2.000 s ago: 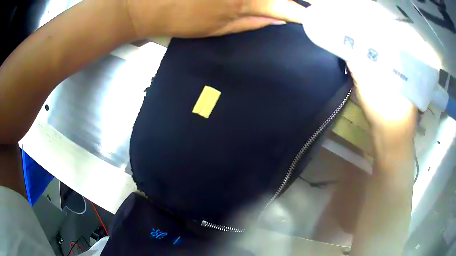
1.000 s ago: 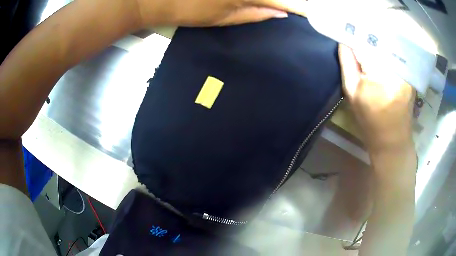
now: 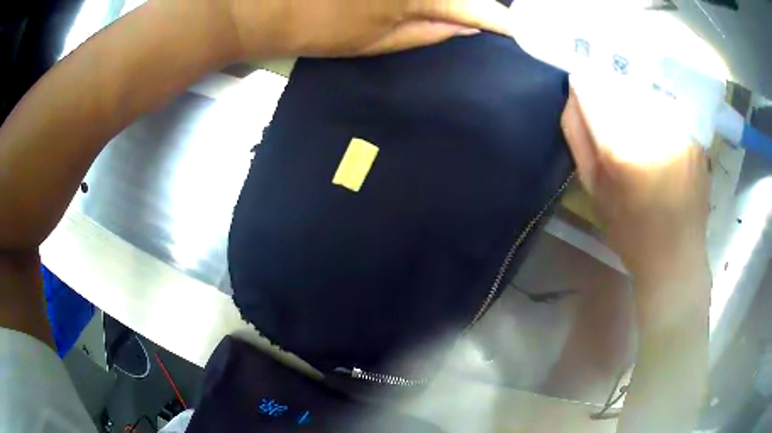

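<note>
A black fabric bag body [image 3: 398, 220] lies over the metal table and its front edge. A pale-yellow patch [image 3: 355, 164] is on it. A silver zipper [image 3: 518, 247] runs along its right edge, and a zipper end [image 3: 381, 377] shows at the bottom. My left hand [image 3: 372, 25] lies along the bag's far edge, its fingertips hidden near the white machine head [image 3: 626, 63]. My right hand [image 3: 631, 161] is at the bag's upper right edge, fingers partly behind the fabric and washed out by glare; it holds that edge.
The metal table [image 3: 161, 161] has a cream front edge [image 3: 127, 275]. Dark snips or tweezers [image 3: 542, 294] lie on the right of the table. A blue bin [image 3: 68, 309] is at lower left. Black cloth with blue marks [image 3: 262, 389] is below the bag. A blue hose [image 3: 756, 139] is at upper right.
The bag has shifted slightly and its upper right edge has moved left. My right hand has moved left and down from under the machine head. My left hand has stayed nearly in place.
</note>
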